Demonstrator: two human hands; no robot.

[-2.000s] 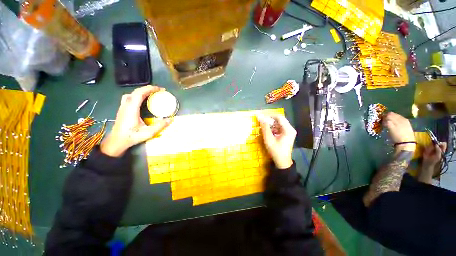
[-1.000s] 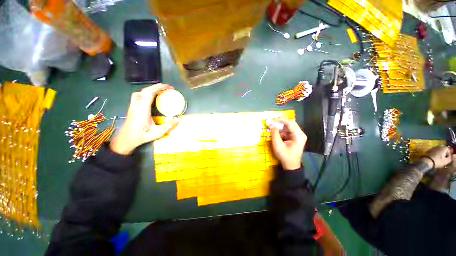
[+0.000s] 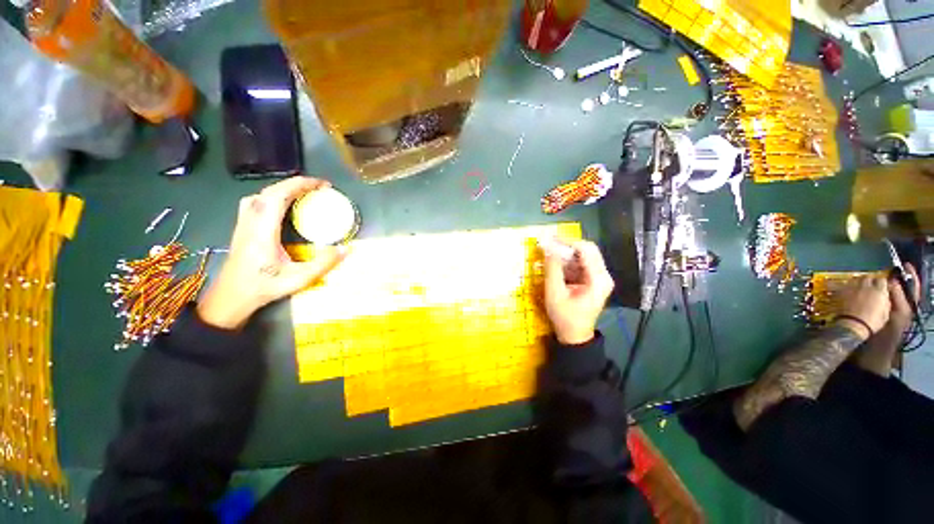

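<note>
My left hand [image 3: 268,246] is closed around a small round tub [image 3: 325,216] with a pale cream inside, at the upper left corner of the yellow-orange circuit strips. The flexible circuit strips [image 3: 430,348] lie flat in front of me, with a stepped lower edge and strong glare across the upper part. My right hand [image 3: 577,290] is over their upper right part, fingertips pinched together on a small white-tipped applicator [image 3: 554,246]. Most of the applicator is hidden by the fingers.
Lead wires [image 3: 159,292] lie left, a second bundle [image 3: 577,189] right of centre. A cardboard box [image 3: 394,77] and smartphone [image 3: 260,113] are behind. Wired strips [image 3: 26,338] lie far left. A black device with cables [image 3: 655,225] stands right; beyond it another person's hands [image 3: 871,302] work.
The view has shifted slightly back and forth. My right hand stays at the upper right of the strips, and my left hand keeps the tub. The other person's hands have moved away from their wire bundle.
</note>
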